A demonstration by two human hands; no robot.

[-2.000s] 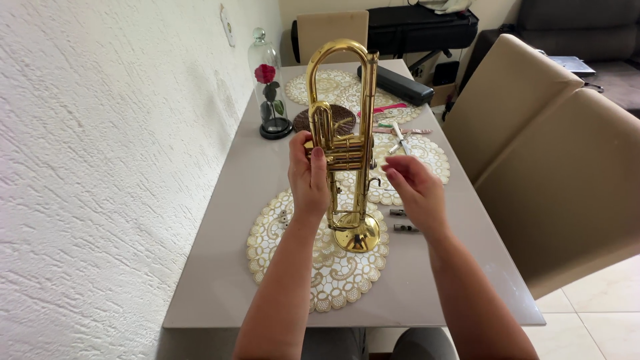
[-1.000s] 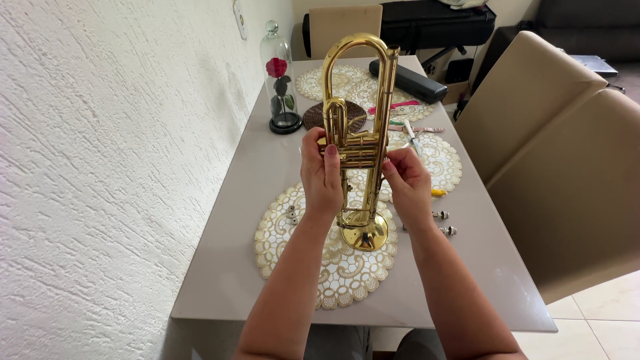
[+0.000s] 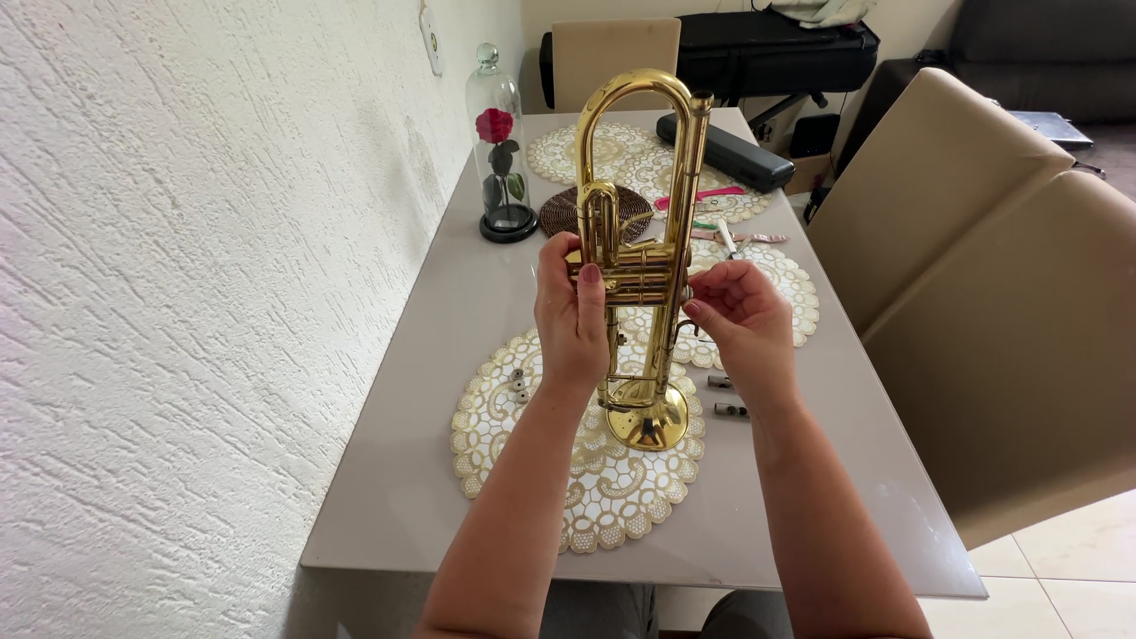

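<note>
A brass trumpet stands upright, bell down, over a lace-pattern placemat. My left hand grips it around the valve casings, thumb in front. On the casings' right side, my right hand has thumb and fingertips curled at the valve ends; whether they pinch a small part is hard to tell. Metal valve pistons lie on the table to the right of the placemat, partly behind my right wrist. Several small round metal caps rest on the placemat, left of the trumpet.
A glass dome with a red rose stands by the textured wall. Farther back lie a woven brown mat, a black case, a pink tool and a white-handled brush. Beige chairs line the table's right side.
My right hand was apart from the trumpet two seconds ago, then came to the valve casings, where it remains with its fingers more curled. My left hand keeps its hold.
</note>
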